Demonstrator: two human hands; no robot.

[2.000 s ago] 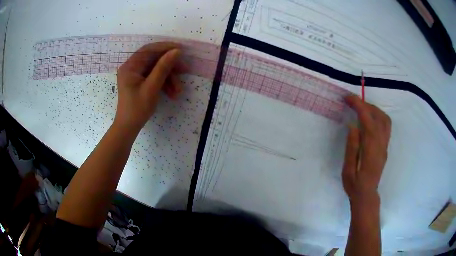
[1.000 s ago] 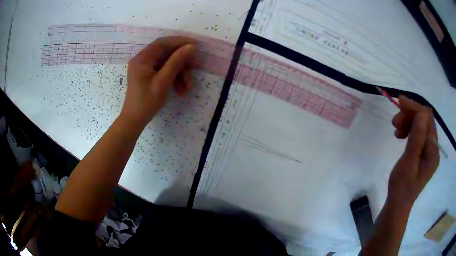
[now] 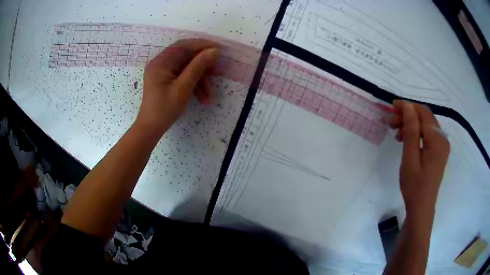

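A clear grading ruler with a pink-red grid (image 3: 322,105) lies across two white paper pattern pieces (image 3: 290,198) and the black gap between them. My left hand (image 3: 180,80) pinches the ruler near its middle. My right hand (image 3: 422,145) is at the ruler's right end and holds a thin red pen (image 3: 388,108), its tip along the ruler's upper edge. A pale end of the pen shows behind the fingers. Fine drawn lines run along the right pattern piece's left side, and a narrow dart shape lies below the ruler.
A dark pattern weight (image 3: 389,236) lies beside my right forearm. A tan card (image 3: 471,252) is at the lower right. A long black weight with a pinkish patch (image 3: 470,32) is at the upper right. White scraps (image 3: 129,244) lie below the table edge at lower left.
My right hand first moved right, off the ruler's end, uncovering the dark weight, then came back left with the pen to the ruler. My left hand stays on the ruler, slightly further right in view.
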